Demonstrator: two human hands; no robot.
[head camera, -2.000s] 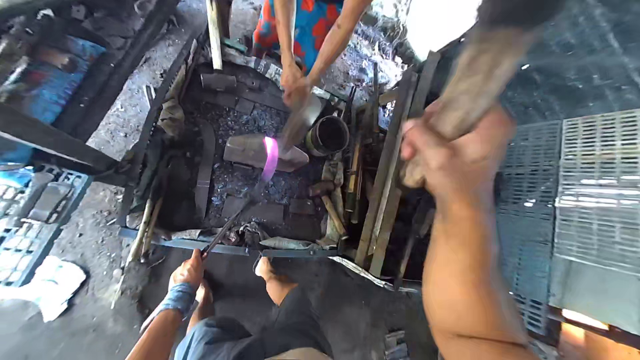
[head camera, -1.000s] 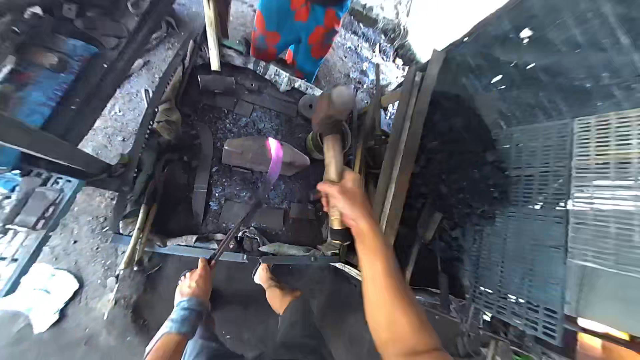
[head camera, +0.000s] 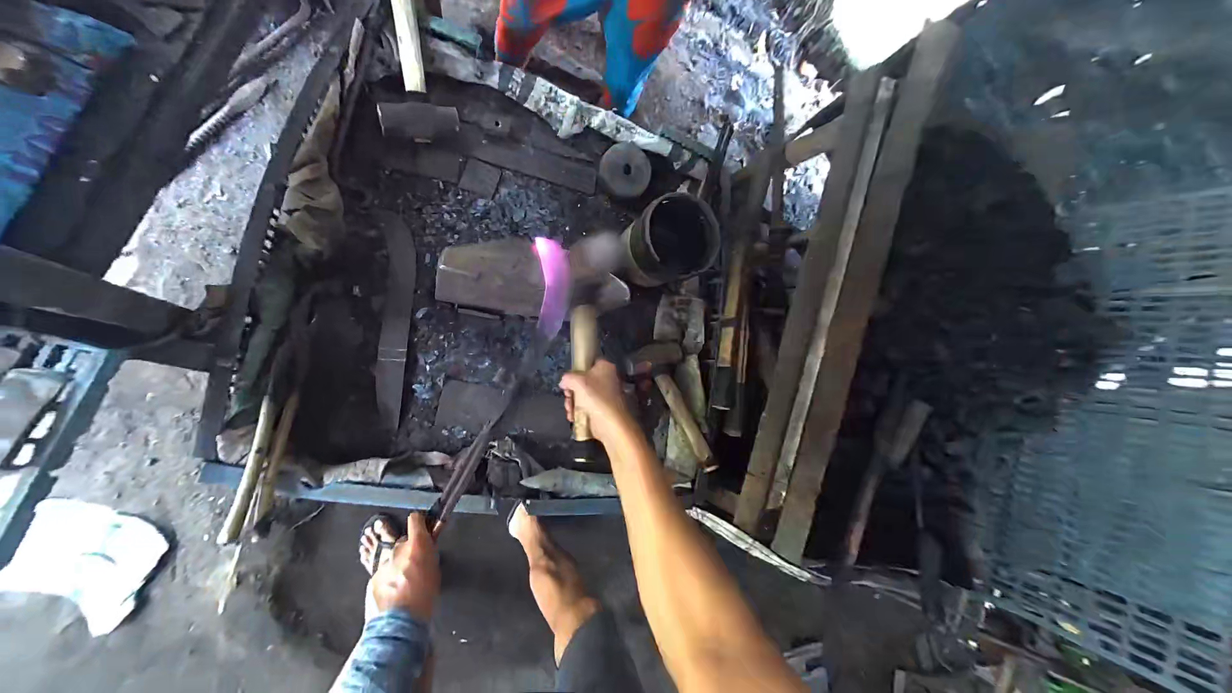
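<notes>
My left hand (head camera: 408, 570) is closed around the handles of long metal tongs (head camera: 478, 446), which reach forward over the pit. At their far end a glowing, curved piece of hot metal (head camera: 551, 281) lies across the anvil block (head camera: 489, 277). In my right hand (head camera: 599, 397) is the wooden handle of a hammer (head camera: 584, 346); its blurred head is just right of the glowing piece. A metal pot (head camera: 681, 238) stands right of the anvil. Whether the hammer head touches the metal cannot be told.
Another hammer (head camera: 420, 120) rests at the pit's back left, a smaller one (head camera: 681, 414) at the right. Wooden beams (head camera: 847, 289) border the right side, with dark charcoal (head camera: 972, 337) beyond. Another person's patterned clothing (head camera: 587, 34) shows across the pit. A grey edge bar (head camera: 366, 495) runs in front.
My right hand has swung the hammer from raised at the right down and left to the anvil. The other person's hands, over the anvil two seconds ago, are out of view.
</notes>
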